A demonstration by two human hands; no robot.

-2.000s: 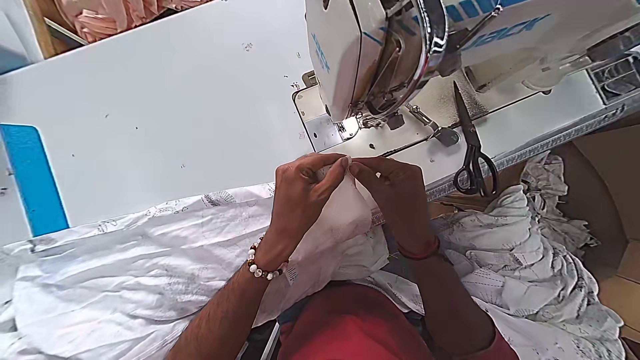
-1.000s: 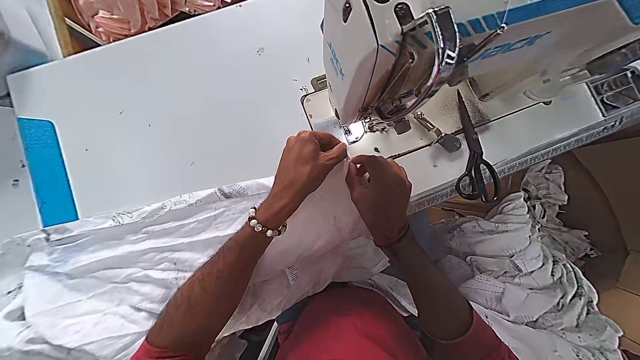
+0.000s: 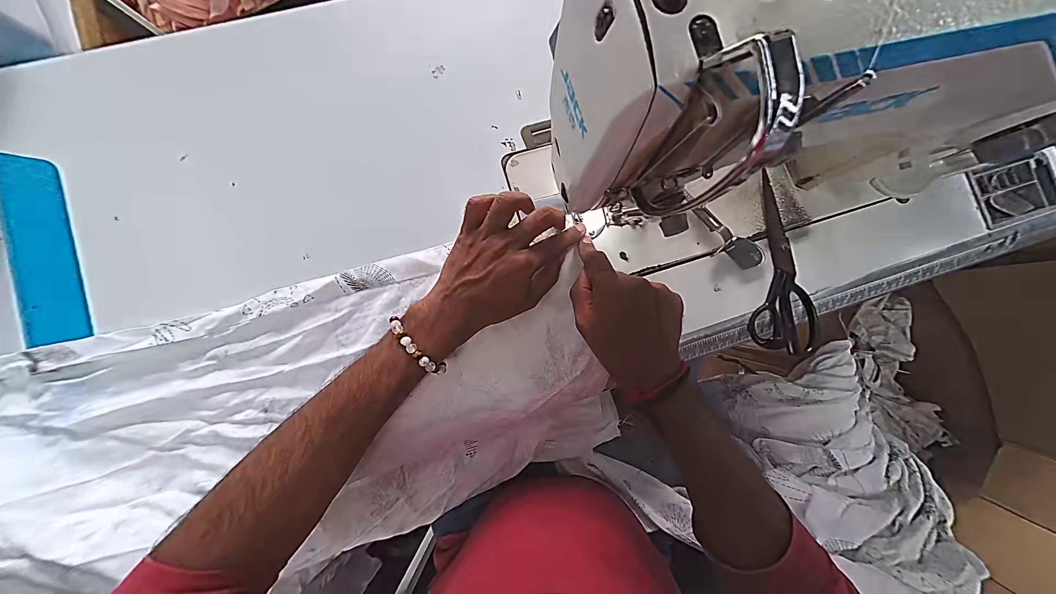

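Observation:
A white printed cloth spreads from the left over the table edge and my lap, its upper edge running up to the Jack sewing machine. My left hand, a beaded bracelet on its wrist, pinches the cloth's edge right beside the lit presser foot area. Touching it from the right, my right hand holds the same edge between thumb and forefinger, the other fingers curled. The fingertips hide the exact spot of the cloth they pinch.
Black-handled scissors lie on the machine bed, handles over the front edge of the white table. Gathered printed fabric hangs at the right, near a cardboard box. Pink fabric lies in a container at the back left.
Both hands have moved up to the needle area with the cloth's edge between their fingers. Earlier they held it a little in front of the machine. The view has shifted slightly.

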